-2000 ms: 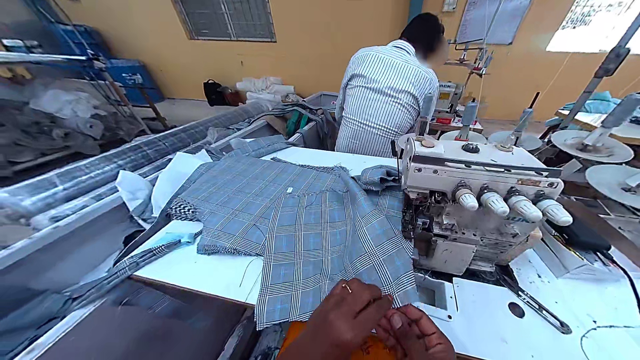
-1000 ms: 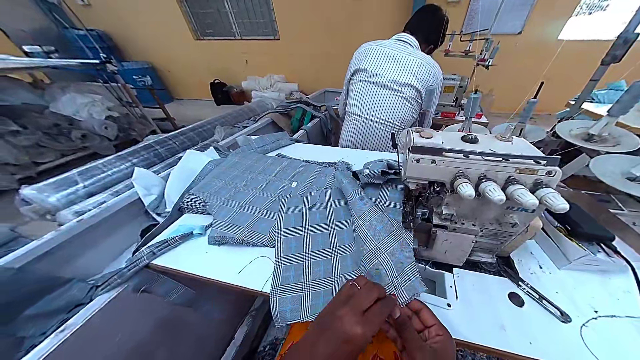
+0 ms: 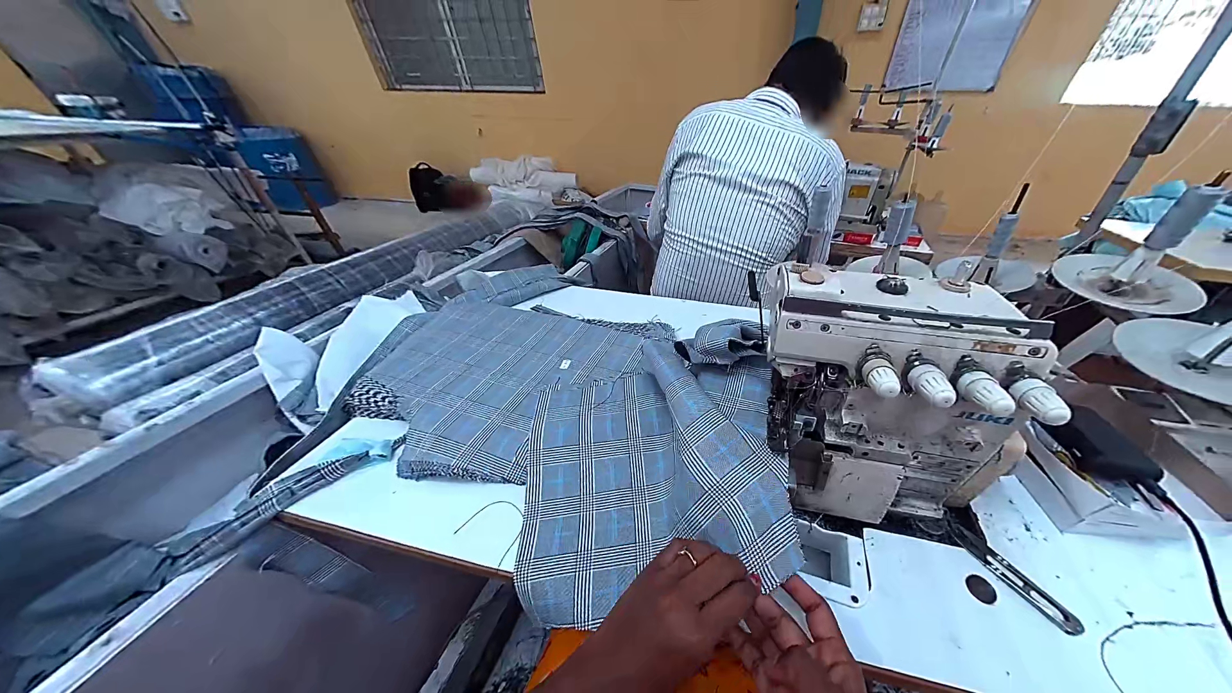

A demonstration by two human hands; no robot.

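A grey-and-blue plaid fabric piece (image 3: 616,481) hangs over the near edge of the white sewing table (image 3: 481,520). At its lower right corner, my left hand (image 3: 674,606) pinches the cloth, a ring on one finger. My right hand (image 3: 804,640) is close beside it, fingertips at the same corner; its grip is partly hidden. Behind lies a stack of matching plaid pieces (image 3: 491,375) with a small white tag. An overlock sewing machine (image 3: 895,385) stands right of the cloth, thread tension knobs facing me. Metal thread snips or tweezers (image 3: 1020,582) lie right of my hands.
A person in a striped shirt (image 3: 741,202) stands behind the table, back turned. Wrapped fabric rolls (image 3: 289,289) and a grey bin (image 3: 173,462) are on the left. Thread stand plates (image 3: 1126,284), a white box (image 3: 1088,491) and a black cable (image 3: 1198,539) are on the right.
The near plaid piece now has a diagonal fold along its right side, which was less marked earlier. Both hands remain at its lower right corner.
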